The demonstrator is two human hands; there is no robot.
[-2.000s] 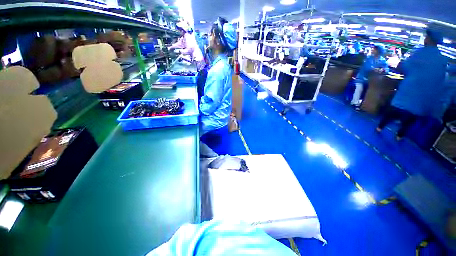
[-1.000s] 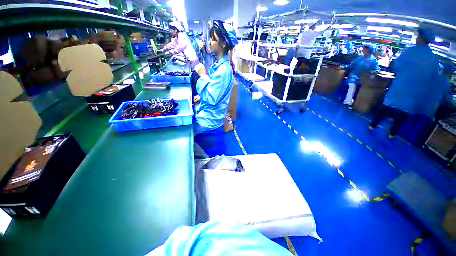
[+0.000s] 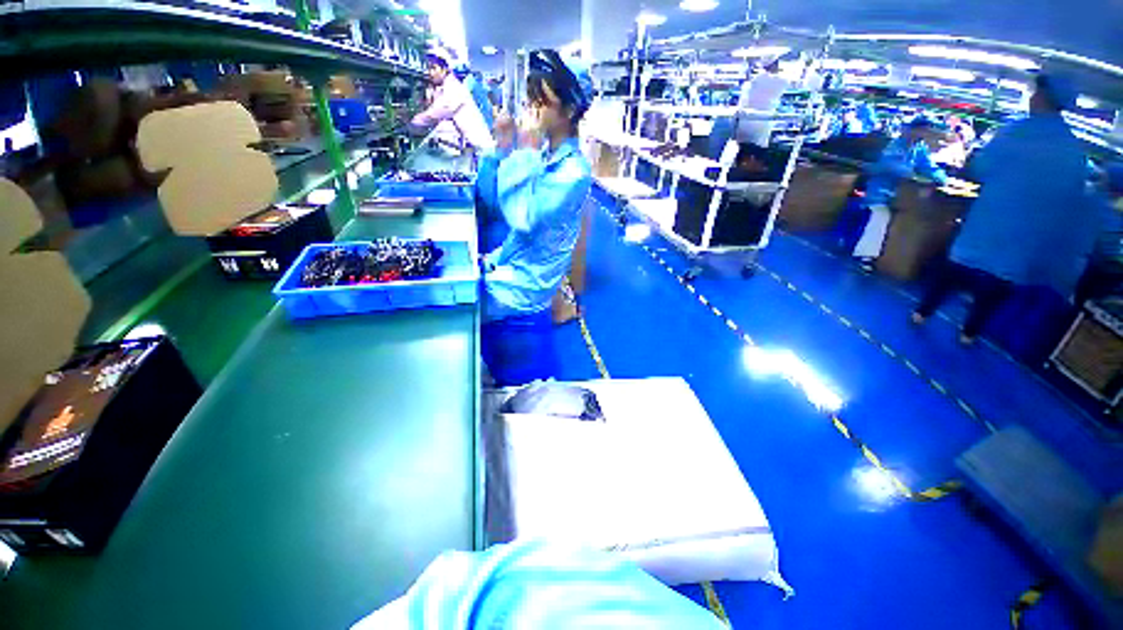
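Neither of my hands is in the picture; only a light-blue sleeve or smock shows at the bottom edge. An open black retail box (image 3: 111, 437) lies at the lower left, cut off by the picture's edge. A brown-orange manual (image 3: 68, 412) lies on its contents. Its brown lid (image 3: 37, 308) stands up at the left edge. A second open box (image 3: 265, 246) lies farther along, with its rounded lid (image 3: 207, 166) upright.
A blue parts bin (image 3: 382, 293) with black and red pieces sits on the green bench (image 3: 320, 443). A white block (image 3: 634, 480) with a grey bag (image 3: 554, 400) is beside the bench. A worker (image 3: 536, 222) stands beyond it. A white rack (image 3: 714, 197) stands on the blue floor.
The near box has shifted left and down in view over the last two seconds. The neighbouring worker has turned this way and raised both hands near the face.
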